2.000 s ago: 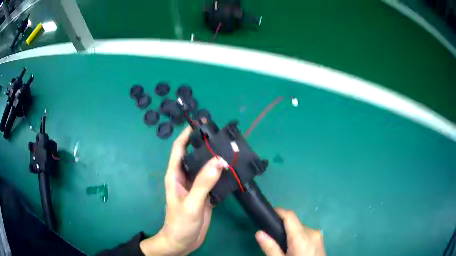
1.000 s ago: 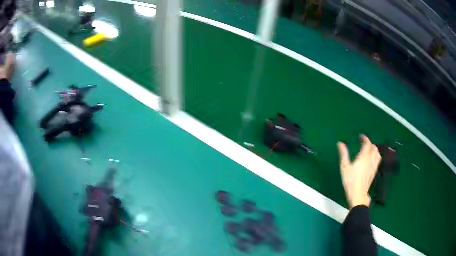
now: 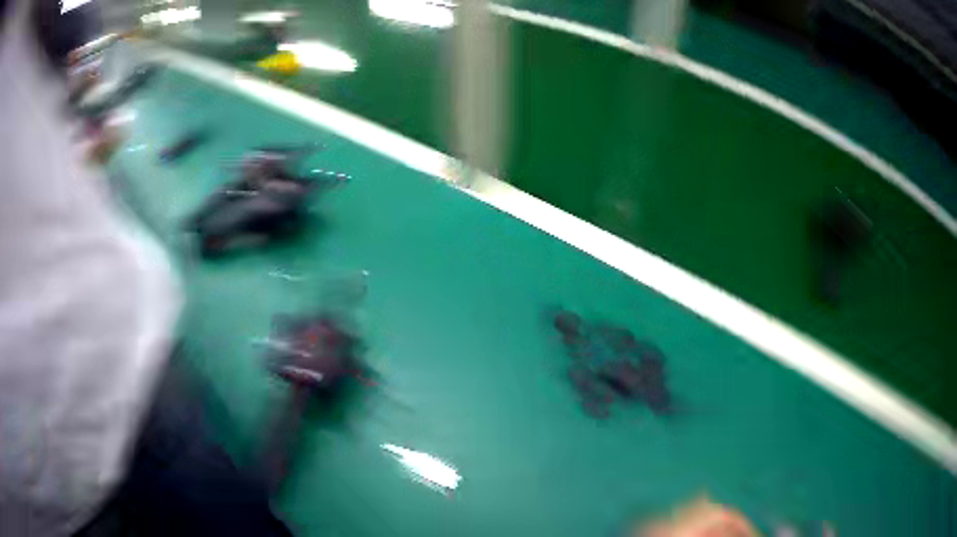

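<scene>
A small blurred part of a hand, apparently my right hand (image 3: pixel 698 521), shows at the bottom edge, right of centre. The rest of it is cut off, and whether it holds anything cannot be told. My left hand is not in view. Small pale specks lie just right of the visible hand, too blurred to name. A loose pile of black round caps (image 3: pixel 614 367) lies on the green bench above the hand. A black housing with a handle tube (image 3: pixel 315 357) lies left of the caps, blurred, with the tube toward the bottom edge.
More black units (image 3: pixel 257 205) lie farther up the bench at left. A white rail (image 3: pixel 630 262) with an upright post (image 3: pixel 481 94) separates the bench from the belt. A dark blurred item (image 3: pixel 839 241) and a yellow cylinder (image 3: pixel 279 63) lie beyond the rail. A person's pale sleeve (image 3: pixel 73 283) fills the left side.
The reaching hand has left the belt area; only a bit of hand shows at the bottom. The black housing near it on the belt is no longer seen there. The view has shifted left.
</scene>
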